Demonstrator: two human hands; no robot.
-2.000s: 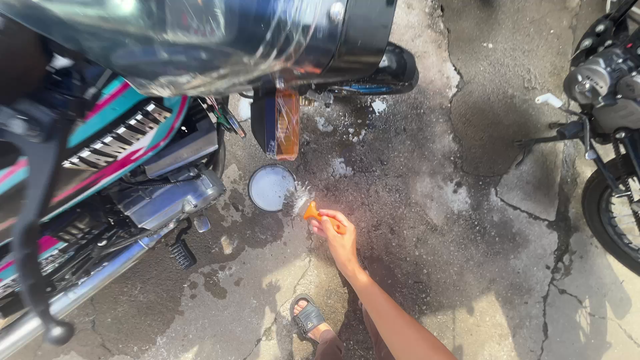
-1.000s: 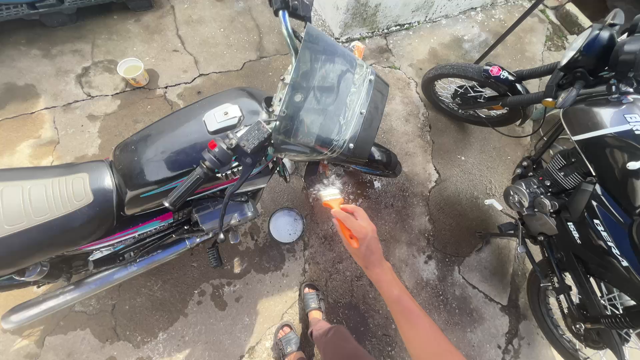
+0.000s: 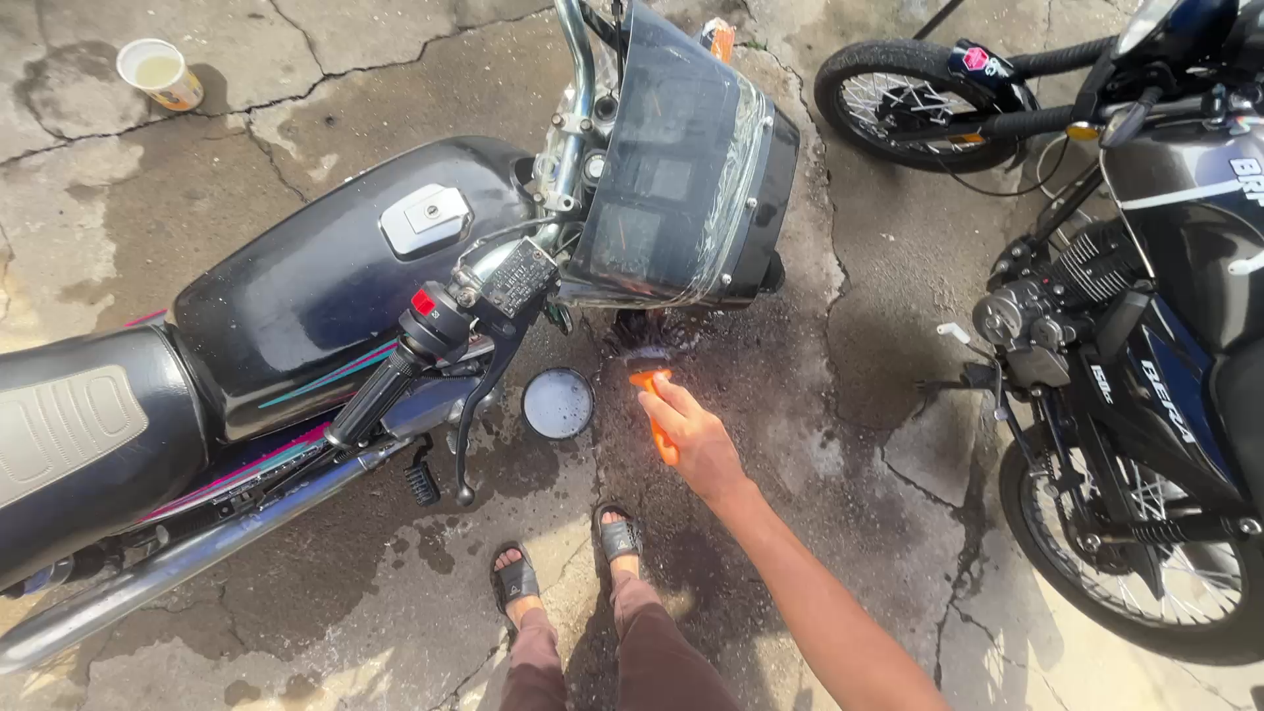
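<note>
My right hand [image 3: 694, 440] is closed around the orange handle of a paintbrush-like brush [image 3: 652, 395], held low by the front of a dark motorcycle [image 3: 346, 267]. The brush's head points toward the area beneath the clear windshield [image 3: 652, 168], where dark splashes show. Whether the bristles touch the bike is not plain. Left of the brush, a round container of whitish, bubbly liquid [image 3: 558, 403] rests on the wet ground. My left hand is out of view.
A second motorcycle [image 3: 1175, 385] stands at the right, its front wheel [image 3: 913, 104] near the top. A paper cup of pale liquid [image 3: 160, 75] stands at the upper left. The handlebar grip and brake lever [image 3: 479, 425] stick out near the container. The concrete is cracked and wet.
The brush in my right hand has gone from beside the round container to beneath the windshield area. The view has shifted widely, bringing in the cup and more of both motorcycles.
</note>
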